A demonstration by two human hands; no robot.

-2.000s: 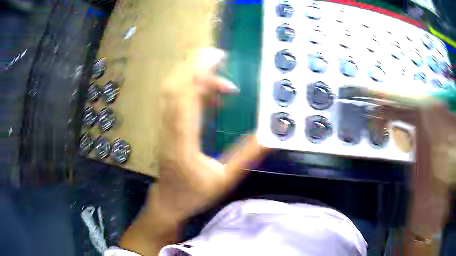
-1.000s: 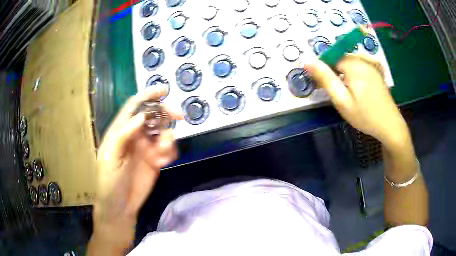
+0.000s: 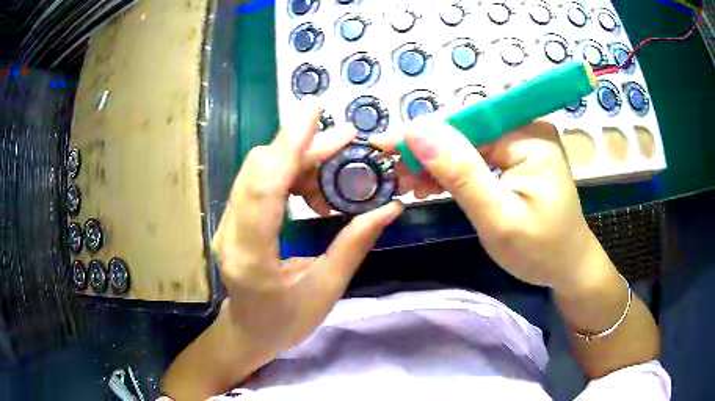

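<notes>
My left hand point(image 3: 274, 211) holds a round speaker driver point(image 3: 358, 179) by its rim between thumb and fingers, magnet side up, above the near edge of the white nest tray. My right hand point(image 3: 509, 196) grips the green test probe point(image 3: 517, 106). The probe's tip end is at the terminals on the driver's right rim; whether the tips touch cannot be told. The white nest tray point(image 3: 580, 174) holds rows of drivers with their backs up. Several tan pockets at its near right hold no driver.
The tan supply board point(image 3: 149, 157) lies at left, with several face-up drivers point(image 3: 96, 276) at its lower left corner. A shiny tray edge point(image 3: 212, 157) runs beside it. Red lead wire point(image 3: 655, 39) runs to the upper right. A whitish scrap point(image 3: 124, 385) is at lower left.
My left hand has brought the driver to the right, now magnet side up. My right hand has moved the probe from over the tray to the driver's rim. The view has shifted.
</notes>
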